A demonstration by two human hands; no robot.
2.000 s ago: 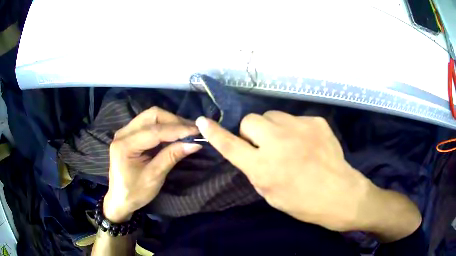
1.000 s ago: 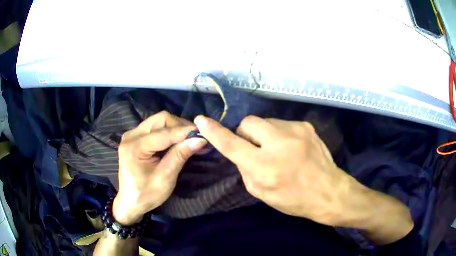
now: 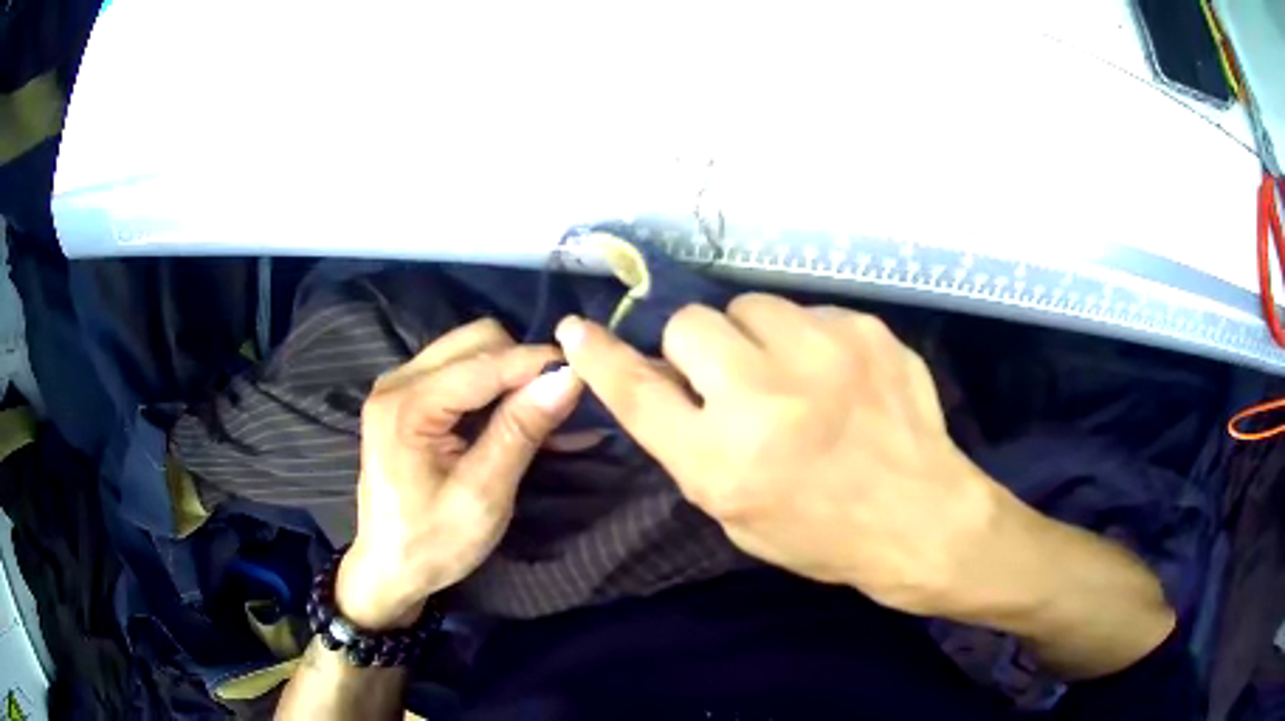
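Note:
A dark navy garment piece (image 3: 674,289) with a pale yellow strip (image 3: 629,268) lies over the table's front edge. My left hand (image 3: 451,458) pinches a small dark fabric edge between thumb and index finger. My right hand (image 3: 803,437) is beside it, index fingertip touching near the pinch, other fingers curled. Whether it holds cloth or a tool is hidden. Striped brown-black lining (image 3: 303,402) is bunched under and left of my hands.
The white table (image 3: 395,127) has a printed ruler (image 3: 902,265) along its curved front edge and loose dark thread (image 3: 709,211). A smartphone (image 3: 1187,49) lies top right. Red loops (image 3: 1273,261) and an orange cord loop (image 3: 1258,420) are at the right edge. Dark garments surround the lap.
My left hand has moved slightly right. The yellow strip by the table edge has curled and shows wider. The thin pale bar seen between my fingertips two seconds ago no longer shows.

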